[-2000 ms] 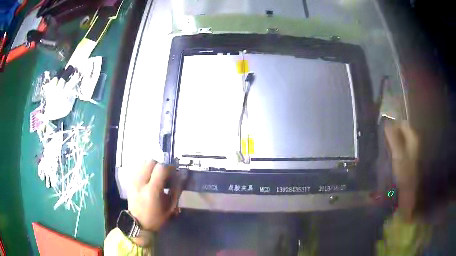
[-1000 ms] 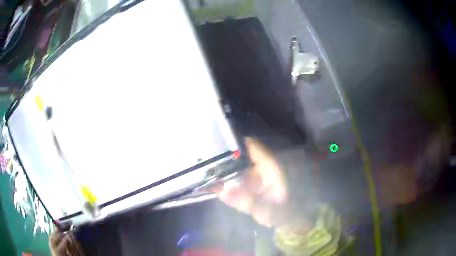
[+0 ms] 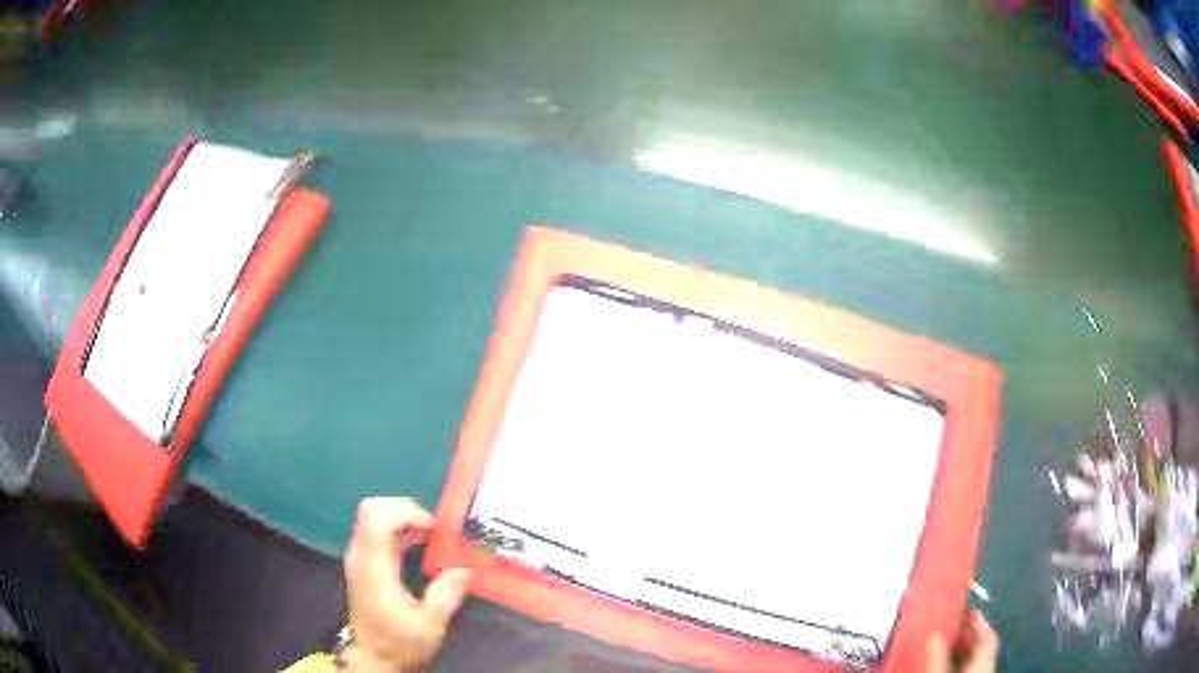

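Note:
An orange-red foam pad lies on the green bench with a white screen assembly flat on it; the pad shows all around the screen. My left hand holds the pad's near left corner between thumb and fingers. My right hand is at the pad's near right corner, cut off by the bottom edge; its fingers touch the pad, and its grip is mostly hidden.
A second foam pad with another white screen assembly lies at the left, near the green bench's front edge. A tangled white heap of strips is at the right. Red and blue things are at the top right.
The view has turned from the machine to the green bench. The screen assembly, earlier carried in both hands, is no longer seen there; a screen now lies on a foam pad, and my hands are at the pad's corners.

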